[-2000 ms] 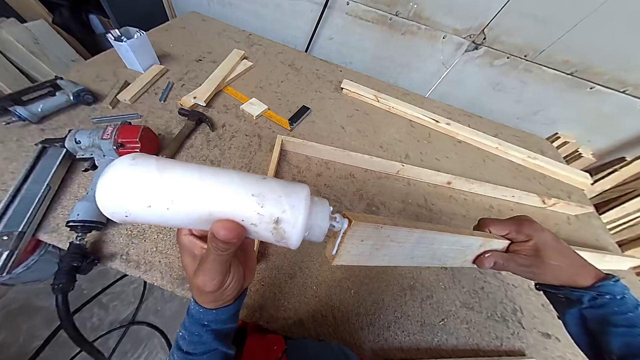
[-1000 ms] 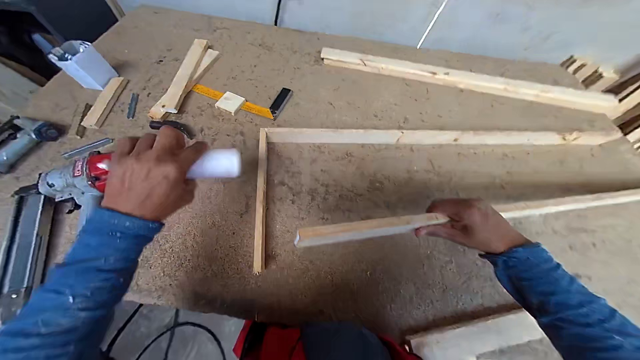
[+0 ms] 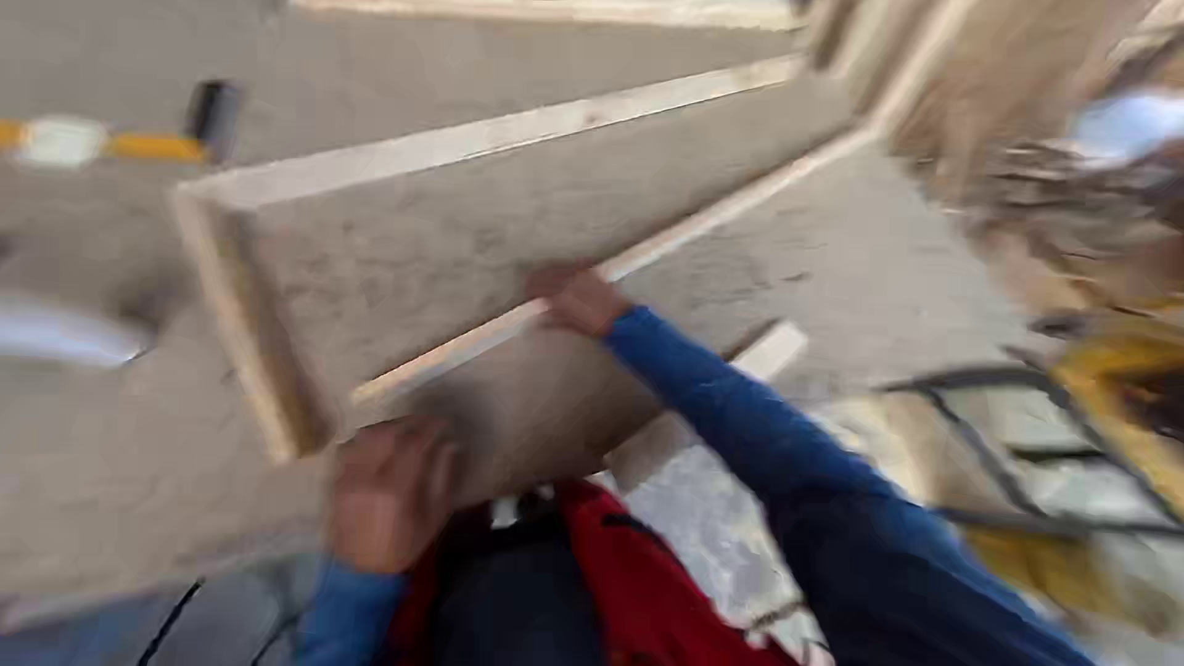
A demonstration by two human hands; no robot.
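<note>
My right hand (image 3: 581, 298) grips a long wooden strip (image 3: 731, 205) partway along it. My left hand (image 3: 393, 490) is at the near end of that strip, blurred, and whether its fingers hold the wood cannot be told. Just left of the strip's end lies a short wooden crosspiece (image 3: 250, 333), which meets a second long strip (image 3: 499, 134) at its far corner. A gap shows between the crosspiece's near end and the strip in my right hand. The white glue bottle (image 3: 65, 331) lies on the table at the left.
A try square with a yellow blade (image 3: 157, 148) lies at the upper left, a small wood block (image 3: 63, 141) on it. Another long strip (image 3: 555, 11) crosses the top. Wood pieces (image 3: 772, 350) are by the table's near edge. A yellow object (image 3: 1128, 379) stands at the right.
My left hand has let go of the glue bottle and moved to the near end of the strip. That end now lies close to the crosspiece. The view has swung to the right.
</note>
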